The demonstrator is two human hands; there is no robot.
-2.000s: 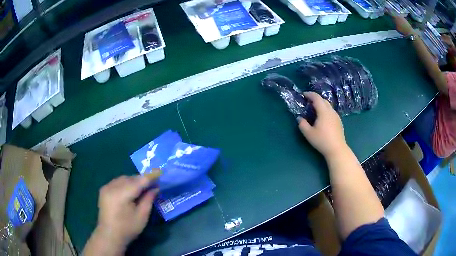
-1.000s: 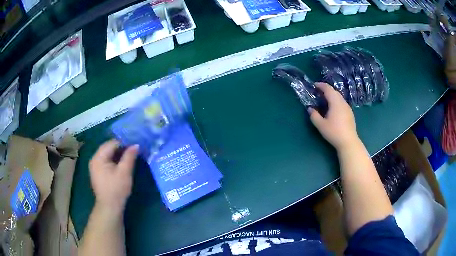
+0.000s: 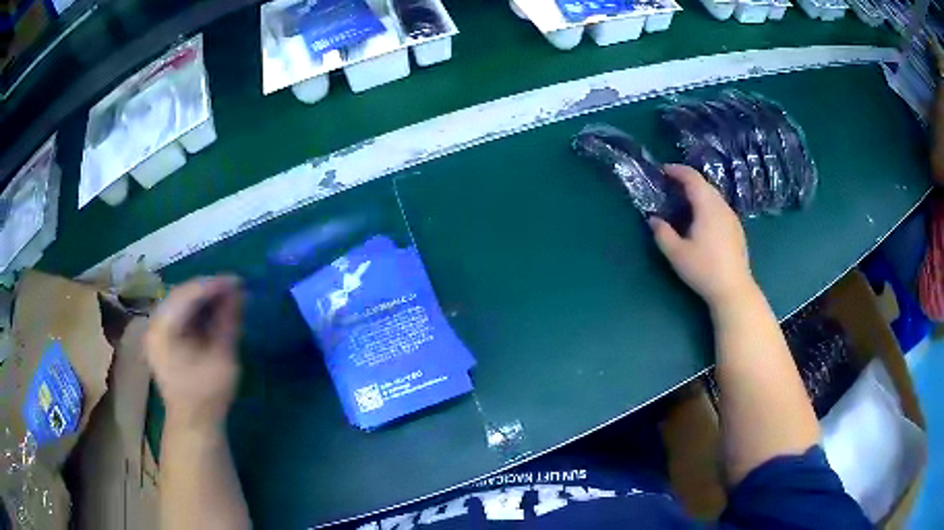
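A loose stack of blue printed cards (image 3: 393, 336) lies on the green worktop, with a QR square at its lower left corner. A blurred blue shape (image 3: 321, 240) shows at the stack's upper left edge. My left hand (image 3: 197, 342) is left of the stack, blurred, with fingers curled; whether it holds anything cannot be told. My right hand (image 3: 706, 233) grips the lower end of a bagged black accessory (image 3: 621, 166), which rests at the left of a row of similar bagged black accessories (image 3: 747, 153).
White moulded trays (image 3: 150, 124) stand on the belt beyond the chipped pale rail (image 3: 342, 171); some hold blue cards and black pieces. Torn cardboard (image 3: 114, 393) is at left. An open supply carton (image 3: 880, 311) with black pieces and a white sheet is at lower right. Part of a person's arm shows at the right edge.
My left hand has moved left, off the card stack; the blue cards fanned up in it earlier are no longer seen there. The trays have shifted right. My right hand keeps its grip.
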